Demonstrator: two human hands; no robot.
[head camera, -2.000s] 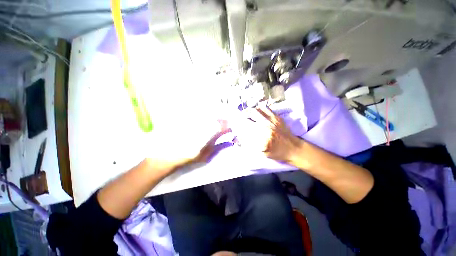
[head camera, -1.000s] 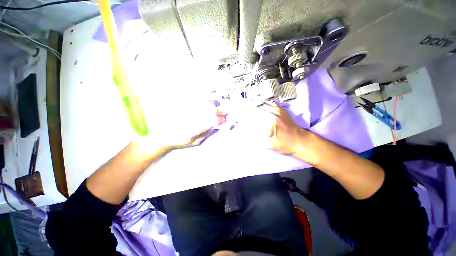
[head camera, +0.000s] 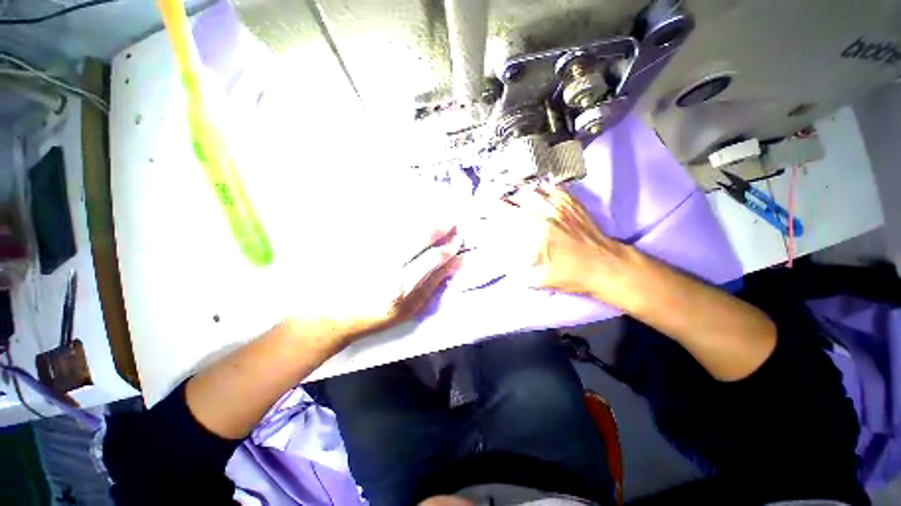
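A lilac garment panel lies on the white machine table, from the needle area to the right front edge; under the lamp it looks white. My right hand rests on the cloth just below the presser area, fingertips close to the machine's metal parts. My left hand lies flat at the left of the cloth, fingertips at a fold, partly lost in glare. Whether either hand grips the cloth cannot be told. The presser foot and needle are hidden by glare. The thread tension assembly is above them on the sewing machine head.
A yellow-green lamp arm hangs left of the needle. Blue thread snips and a small white round part lie at the right, beside a pink strand. A side table at left holds a black phone and brown block. Crumpled lilac cloth is by the lap.
My left hand has moved right and lies flatter by the cloth fold. My right hand stays near the presser area, with slightly changed fingers. The camera view has shifted a little.
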